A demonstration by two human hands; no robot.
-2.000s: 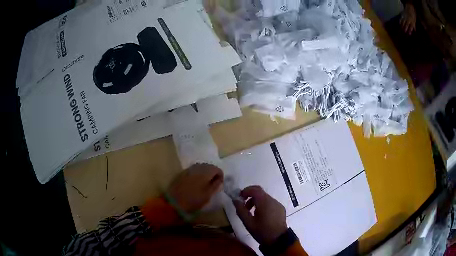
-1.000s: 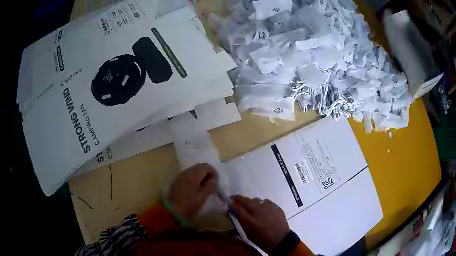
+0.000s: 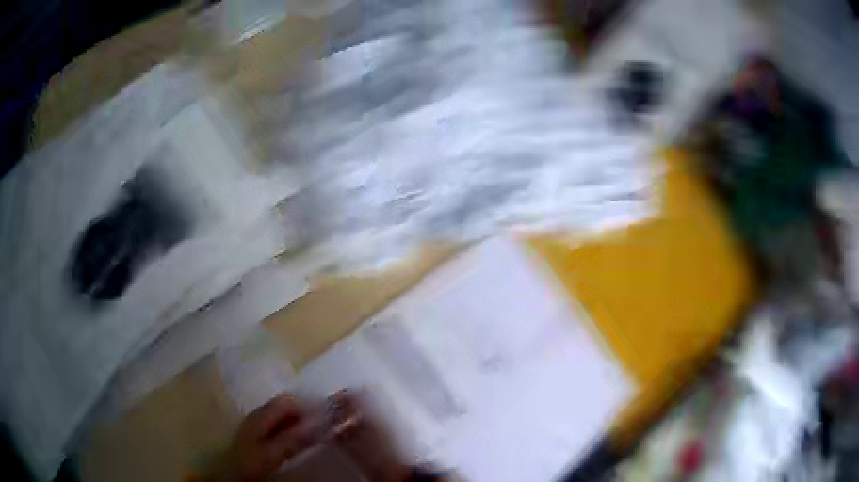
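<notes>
The picture is strongly blurred. My left hand [image 3: 273, 431] is at the bottom edge, beside the near edge of the flat white carton [image 3: 527, 362]. My right hand [image 3: 350, 435] is close to its right, over the carton's near left corner. Whether either hand holds anything is too blurred to tell. A pale strip of small plastic bags [image 3: 250, 362] lies just beyond my left hand. The large white heap of bagged cables [image 3: 452, 141] lies beyond the carton.
Flat colour boxes [image 3: 202, 221] with a black fan picture are stacked at left. The yellow surface [image 3: 650, 273] adjoins on the right. A person in dark green [image 3: 777, 160] is at the upper right. Whitish blurred items [image 3: 753, 395] are at the lower right.
The view has swung right, so the table things sit further left and are smeared. The person in green now shows at right. My hands remain close together near the carton's edge.
</notes>
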